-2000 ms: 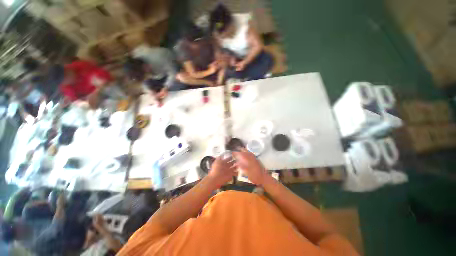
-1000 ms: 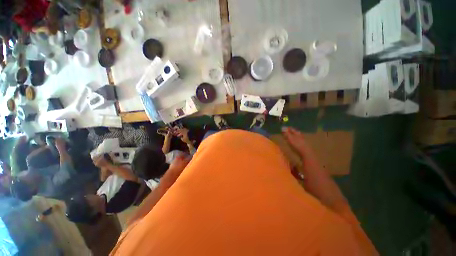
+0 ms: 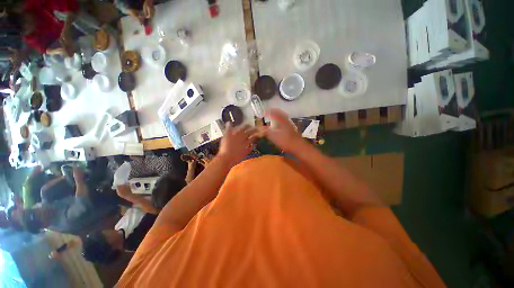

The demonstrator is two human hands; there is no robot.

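Note:
My left hand [image 3: 239,139] and my right hand [image 3: 277,128] are close together over the table's near edge. They are blurred, and I cannot tell whether they hold anything. A retail box lid with a dark printed panel [image 3: 309,127] shows just right of my right hand; the rest is hidden by the hand. A narrow white slotted part [image 3: 257,106] lies just beyond my hands. A dark disc [image 3: 231,115] with a small pale piece on it lies beyond my left hand.
An open box base [image 3: 203,135] and a white insert with dark holes [image 3: 181,102] lie left. Round containers [image 3: 291,86] and dark discs [image 3: 328,76] lie beyond. White box stacks [image 3: 441,102] stand at the right end. Seated people [image 3: 163,191] are at near left.
My hands have moved from apart beside my body, forward and together to the table edge. They now cover the printed box that lay there.

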